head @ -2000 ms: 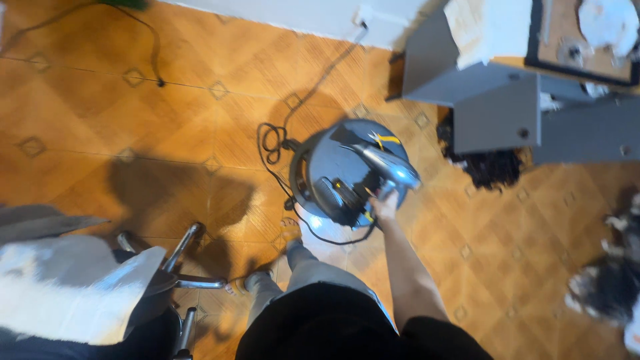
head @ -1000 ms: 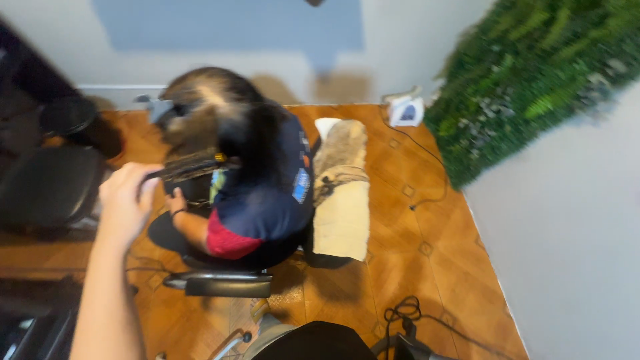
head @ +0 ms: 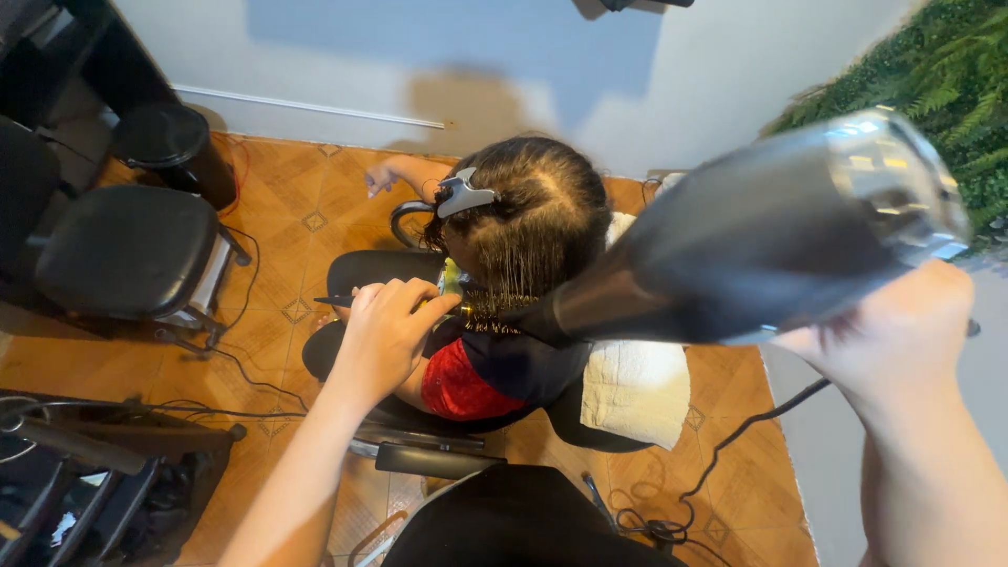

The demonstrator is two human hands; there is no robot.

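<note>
My left hand (head: 390,335) grips the handle of a round hairbrush (head: 496,311), whose bristles sit in the ends of a seated person's hair (head: 543,213). A grey claw clip (head: 466,194) holds hair at the left side of that person's head. In my right hand (head: 898,331) is a dark hair dryer (head: 732,236), somewhat blurred, its nozzle pointing left and touching or nearly touching the brush. A light towel (head: 636,386) lies over the chair back behind the person's dark and red shirt (head: 465,378).
A black padded chair (head: 130,252) and a black bin (head: 175,150) stand at the left. Below them is a black trolley (head: 102,472). The dryer cord (head: 728,441) runs down to a coil on the tiled floor. Artificial greenery (head: 937,102) covers the wall at upper right.
The view has swung from the floor to the seated person. My right hand and the dryer have come into view since one second ago. The brush now sits in the hair ends.
</note>
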